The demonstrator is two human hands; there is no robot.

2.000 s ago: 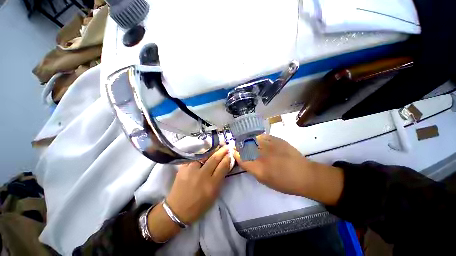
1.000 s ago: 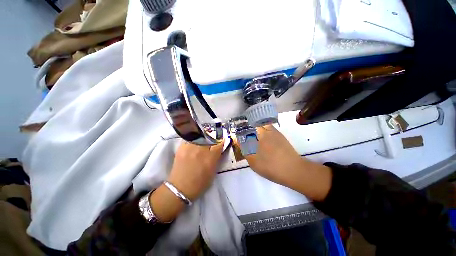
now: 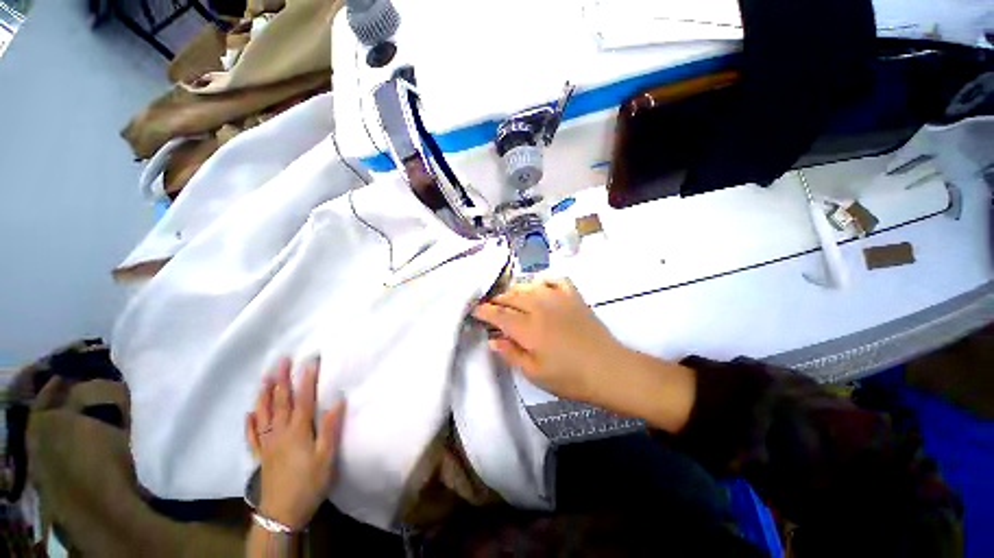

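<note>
The garment's pale backing side (image 3: pixel 294 283) spreads from the needle area down over the table's left front edge, with tan cloth showing at its lower fold. Its right edge lies at the presser foot and needle area (image 3: pixel 529 242). My left hand (image 3: pixel 292 441) lies flat on the pale cloth at lower left, fingers apart, holding nothing. My right hand (image 3: pixel 556 338) is just in front of the needle area, with thumb and fingers pinching the garment's edge. The exact grip under the fingers is hidden.
The white sewing machine (image 3: pixel 469 65) stands behind the cloth, with a dark flat object (image 3: pixel 665 142) strapped to its arm. A tan garment pile (image 3: pixel 262 65) is at back left. Small tan scraps (image 3: pixel 888 256) and a slim white bar (image 3: pixel 820 229) lie right of the needle.
My left hand has left the needle area and moved down and left onto the cloth. My right hand has come slightly toward me. The pale cloth is spread wider. The view has shifted.
</note>
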